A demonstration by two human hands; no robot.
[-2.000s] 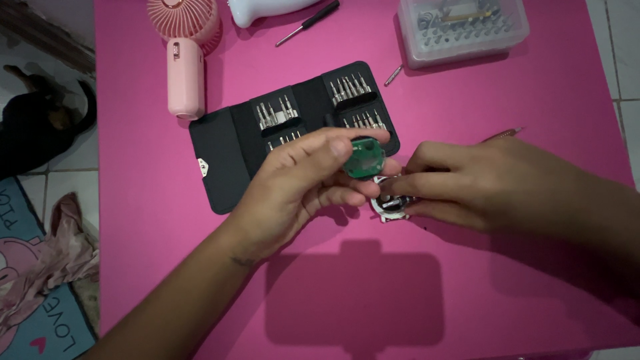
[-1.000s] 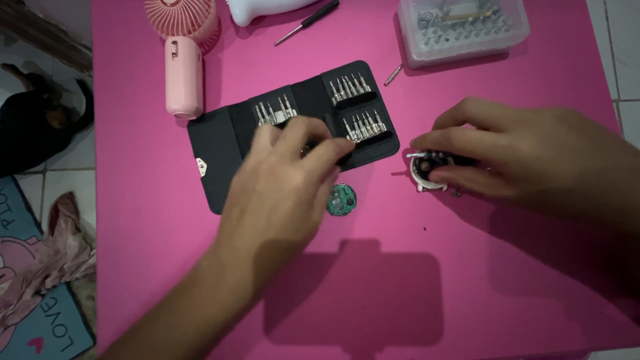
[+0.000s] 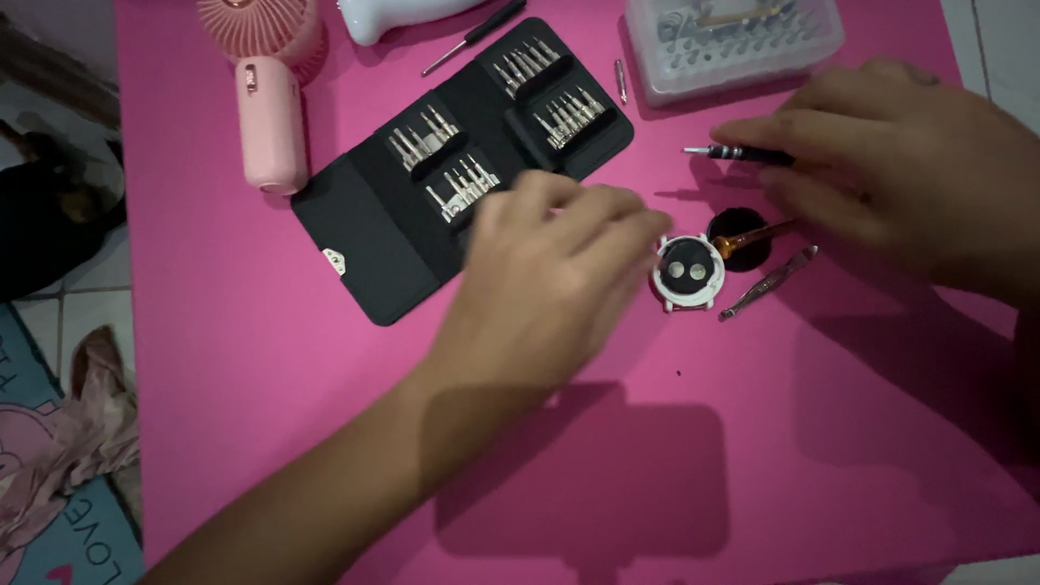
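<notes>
My right hand (image 3: 877,154) holds a black precision screwdriver (image 3: 747,154), its silver tip pointing left. My left hand (image 3: 561,268), slightly blurred, hovers over the table with its fingertips at the upper left of a white watch case (image 3: 689,274); whether it holds anything is hidden. Two silver round spots show on the case's black inside. Behind the case lies a round black piece (image 3: 741,231), with an amber-handled tool (image 3: 743,240) across it. Metal tweezers (image 3: 768,284) rest just to the right of the case. The green circuit board is not visible.
A black bit wallet (image 3: 390,244) lies unfolded left of centre. A pink handheld fan (image 3: 272,122) is at the upper left, a slim screwdriver (image 3: 479,32) at the top. A loose metal bit (image 3: 621,81) lies beside a clear plastic box (image 3: 731,61) of bits. A tiny dark piece (image 3: 678,373) sits nearer me.
The watch case, held by my right hand a second ago, now lies on the table. That hand has moved up and holds the screwdriver. My left hand has moved right, from the bit wallet toward the case.
</notes>
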